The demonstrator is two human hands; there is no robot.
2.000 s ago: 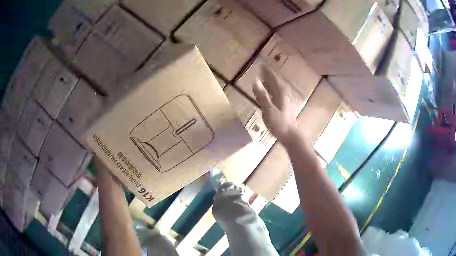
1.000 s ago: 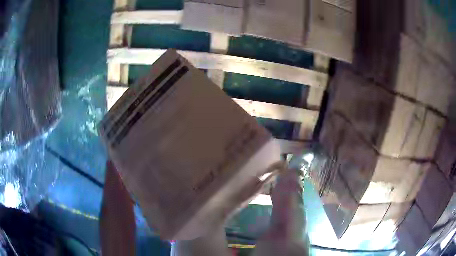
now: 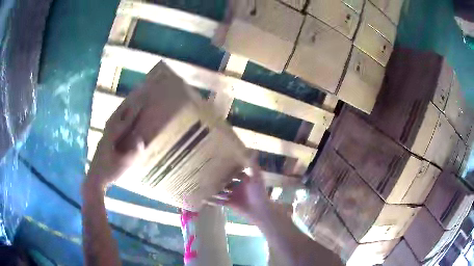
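Note:
A brown carton with dark printed bars is held tilted between my two hands, above the pale wooden pallet. My left hand is bare and presses on the carton's left side. My right hand is bare, somewhat blurred, and grips the carton's lower right edge. The carton hides part of the slats and its own underside. Rows of cartons stand on the far part of the pallet.
A stack of cartons stands close on the right of the pallet. A film-wrapped load is at the left edge. Green floor with a yellow line lies at left. My leg in pale trousers with pink lettering is below the carton.
The view has turned from the carton stacks to the slatted pallet. The held carton now shows its barred face turned lower, and my left hand has come up along its left side.

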